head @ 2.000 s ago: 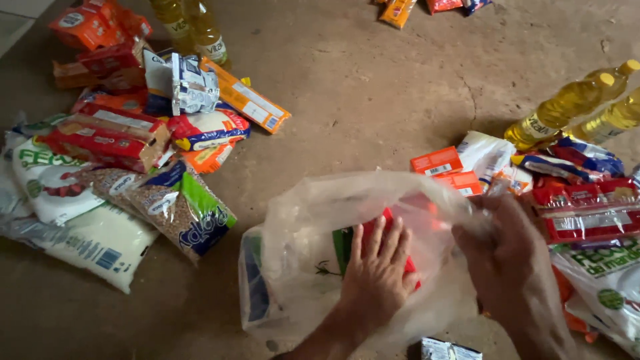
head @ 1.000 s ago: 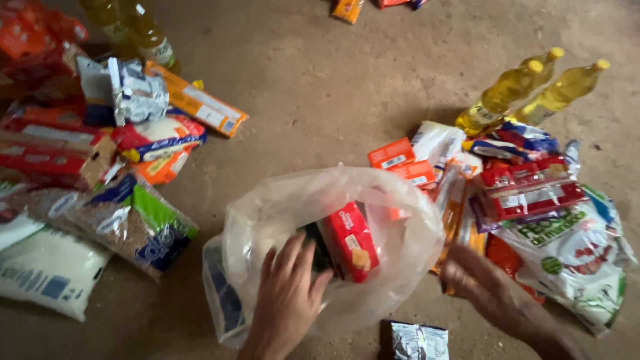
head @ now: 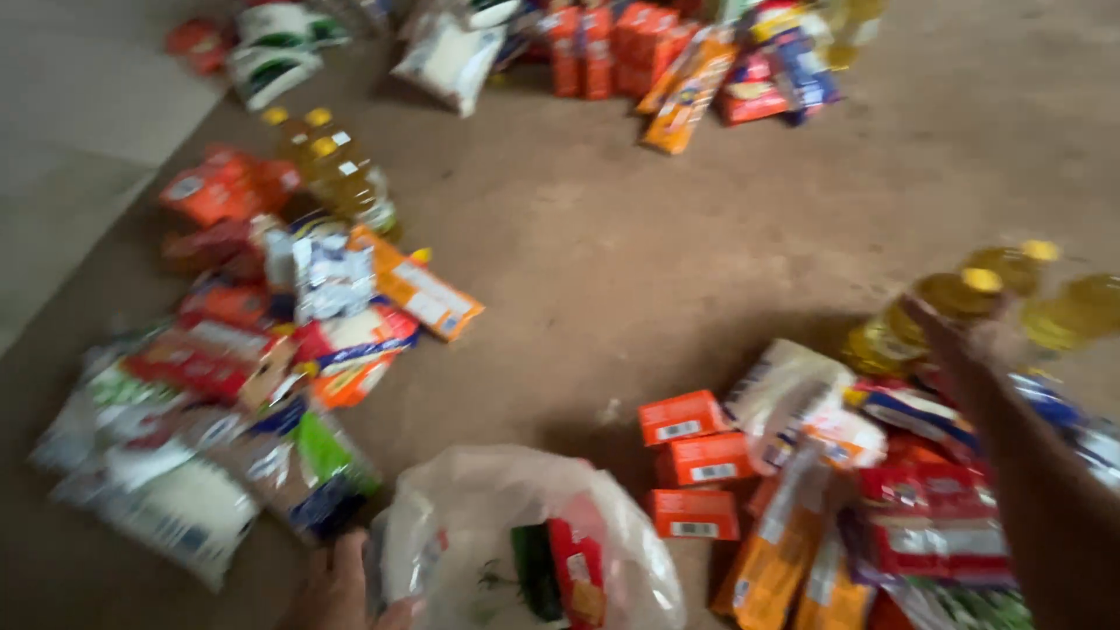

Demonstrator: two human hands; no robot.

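Observation:
A translucent plastic bag (head: 534, 472) stands with its mouth open at the bottom middle, a red packet (head: 577, 569) and a dark green pack inside. My left hand (head: 354, 582) is at the bag's left edge, partly cut off by the frame; its grip is unclear. At the right, my right hand (head: 971, 332) reaches to the bottles of yellow oil (head: 888, 337) and overlaps one of them; blur hides whether the fingers close on it. Below that arm lie red packs (head: 936, 525), orange packets (head: 779, 560) and small orange boxes (head: 700, 459).
Another pile, with oil bottles (head: 341, 171), a silver packet (head: 332, 276) and a white bag of grain (head: 184, 507), lies on the brown floor (head: 560, 236) at left. More groceries (head: 647, 52) lie at the top. A pale wall or ledge (head: 79, 157) borders the upper left.
My right hand has moved from beside the bag up to the oil bottles at the right. My left hand has left the bag's inside for its left edge. The view has shifted to show more floor.

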